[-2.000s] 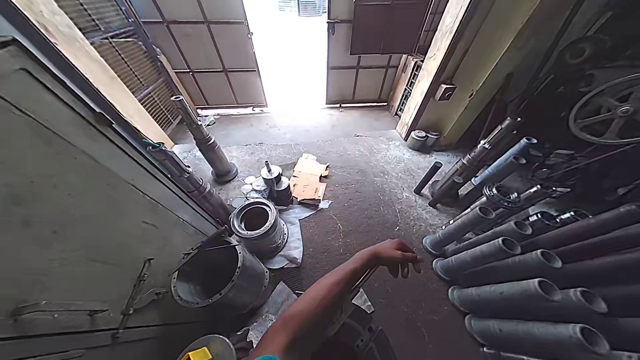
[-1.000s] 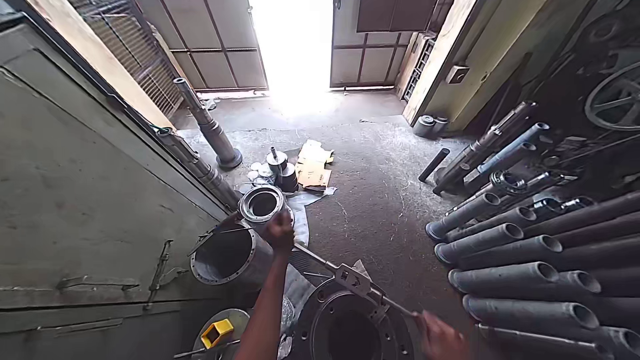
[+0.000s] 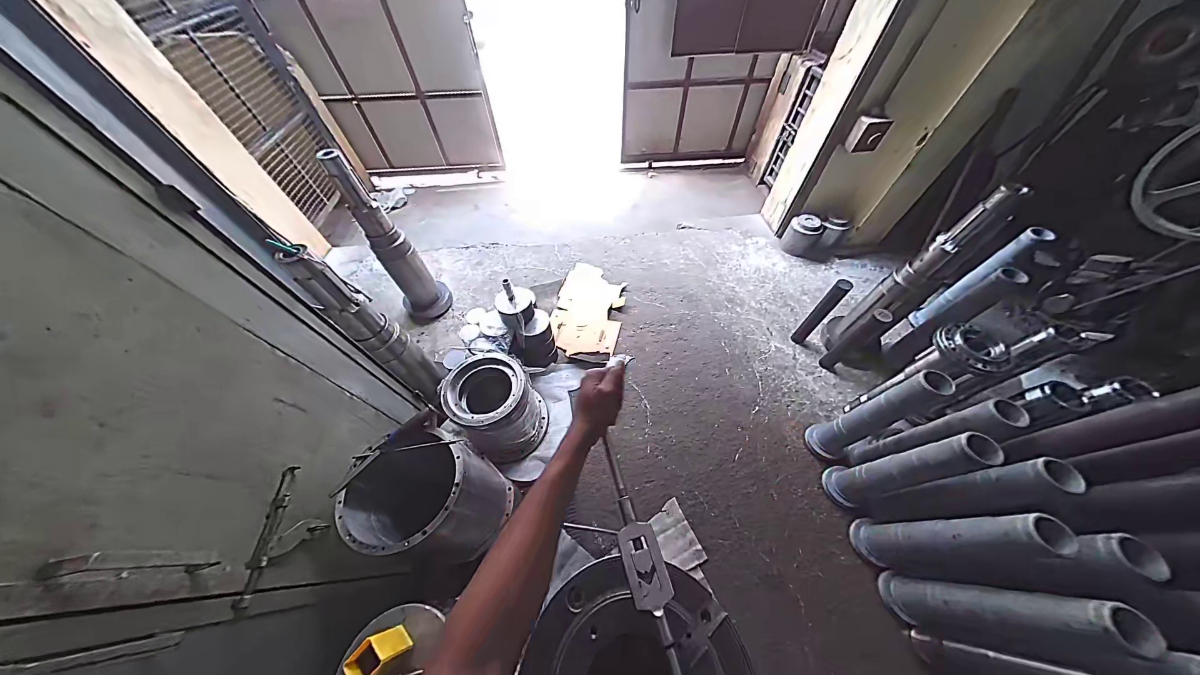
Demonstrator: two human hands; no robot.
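Observation:
My left hand (image 3: 600, 398) is closed around the far handle of a tap wrench (image 3: 645, 567), a metal bar with a slotted centre body. The wrench lies across a dark round metal flange (image 3: 562, 637) with holes, at the bottom of the view. Its near handle runs out of the lower edge. My right hand is outside the view. Left of my forearm stand a large flanged metal cylinder (image 3: 487, 506) and a smaller ring-shaped housing (image 3: 520, 427). Whether a tap sits in the wrench cannot be told.
Grey pipes (image 3: 975, 539) stand in a leaning group at the right. Cardboard (image 3: 586, 314) and metal parts (image 3: 536, 328) lie ahead on the floor. A metal cabinet (image 3: 141, 375) flanks the left side, with a yellow object (image 3: 380, 647) low beside it. An open doorway is ahead.
The wrench has turned from lying crosswise to pointing away from me. My left hand has moved forward and right with its handle. My right hand, on the near handle a second ago, has left the view.

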